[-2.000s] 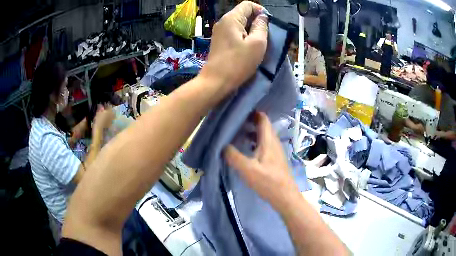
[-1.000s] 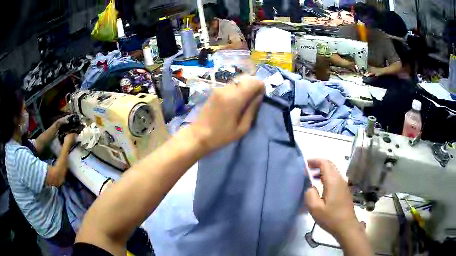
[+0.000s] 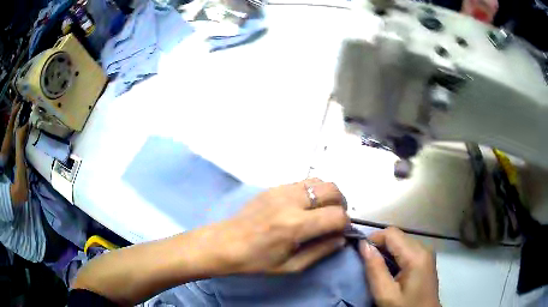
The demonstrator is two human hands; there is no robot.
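Observation:
A light blue cloth panel (image 3: 180,180) lies across the white table and hangs toward me under my hands. My left hand (image 3: 288,225) grips the panel's edge near the front of the table, fingers bent, a ring on one finger. My right hand (image 3: 405,270) pinches the same edge just to the right, beside a dark strip partly hidden by the fingers. Both hands are in front of and below the off-white machine head (image 3: 390,84), whose needle area is blurred.
Dark scissors (image 3: 477,204) and a yellow-handled tool (image 3: 506,165) lie right of the needle area. Blue cut pieces (image 3: 141,45) lie at the far left. A cream machine (image 3: 63,81) and another person's arms (image 3: 20,141) are at left. A yellow curved item (image 3: 101,243) is below the table edge.
The view has turned down toward the table. The panel, held up earlier, is now lowered onto the table's front. Both hands have come down and closer together at its edge.

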